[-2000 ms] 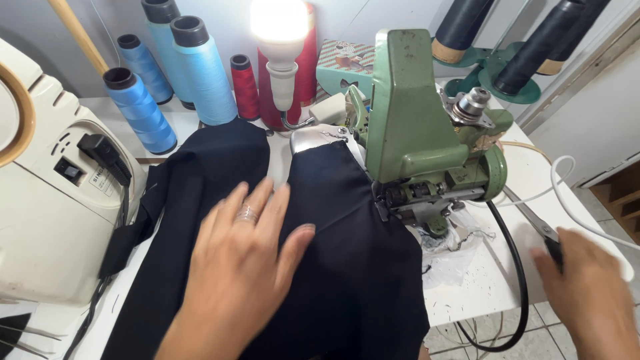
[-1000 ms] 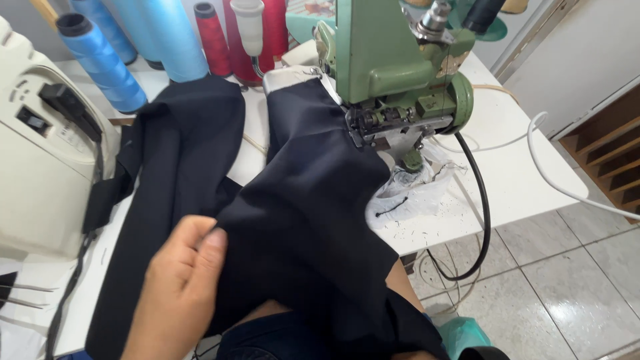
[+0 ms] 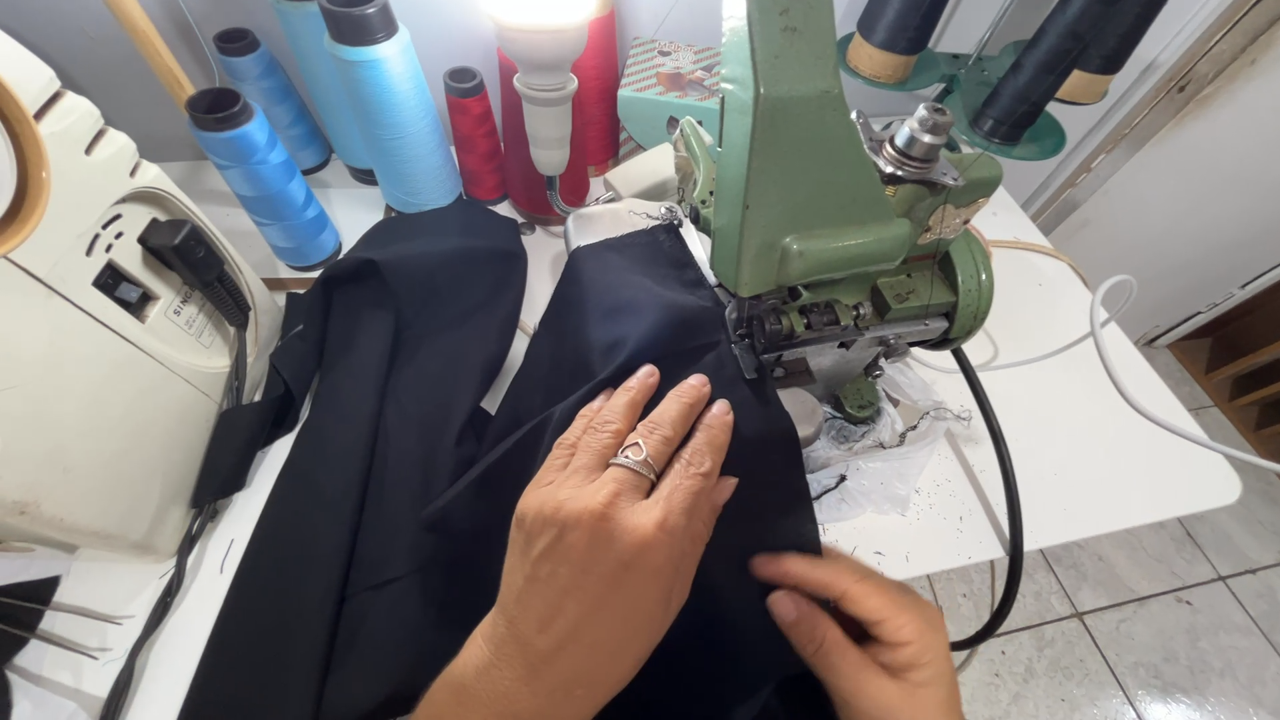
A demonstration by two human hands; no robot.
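Dark navy fabric point(image 3: 640, 300) lies across the work surface, its right edge running beneath the presser foot point(image 3: 745, 358) of a green overlock sewing machine point(image 3: 800, 150). My left hand point(image 3: 625, 510), with rings on one finger, rests flat on this fabric just below the foot, fingers slightly spread. At the fabric's lower right edge is my right hand point(image 3: 860, 630), thumb and index finger near the edge and a little blurred; whether they pinch the cloth cannot be told. Another dark folded piece point(image 3: 390, 400) lies to the left.
Blue thread cones point(image 3: 265, 180) and red thread cones point(image 3: 475, 135) stand behind, beside a lit lamp point(image 3: 545, 100). A cream sewing machine point(image 3: 90, 330) is at the left. Thread scraps and a plastic bag point(image 3: 890, 470) lie under the green machine. A black hose point(image 3: 1015, 520) hangs over the table's edge.
My left hand has moved from the fabric's left part onto the cloth by the presser foot. My right hand, out of view one second ago, is back at the fabric's right edge.
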